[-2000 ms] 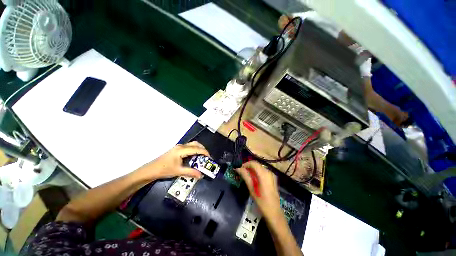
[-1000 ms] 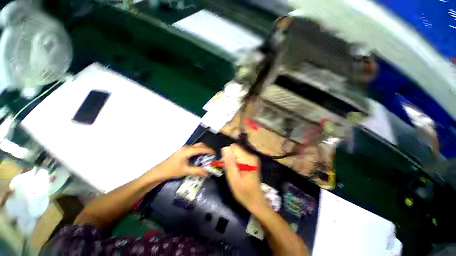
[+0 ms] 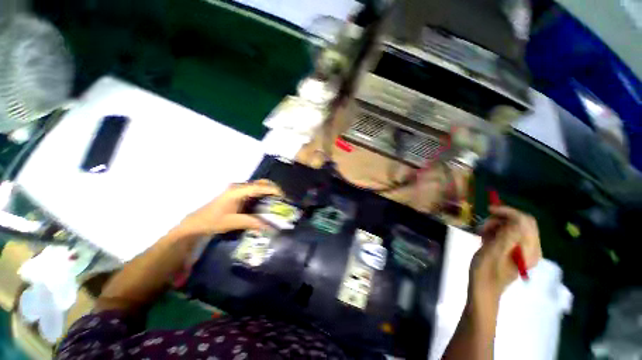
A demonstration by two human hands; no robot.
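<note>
The black test fixture panel (image 3: 281, 271) lies in front of me, with cream socket outlets (image 3: 356, 285) and a green circuit board (image 3: 328, 219) on it. My left hand (image 3: 243, 207) is around a small module with a yellow block (image 3: 280, 211) at the panel's upper left; the image is blurred. My right hand (image 3: 508, 242) is raised over the right white sheet and holds a red pen (image 3: 519, 261), whose other end sticks out above the fingers. A white plug adapter (image 3: 372, 255) stands on the right socket strip.
A grey bench instrument (image 3: 422, 105) with thin red leads stands behind the panel. A small red object (image 3: 343, 145) lies before it. A black phone (image 3: 105, 143) lies on the left white sheet (image 3: 169, 165). A white fan (image 3: 34, 70) stands at the far left.
My right hand has moved from the module far to the right with the red pen. My left hand stays at the module. The head view has shifted and the right socket strip is uncovered.
</note>
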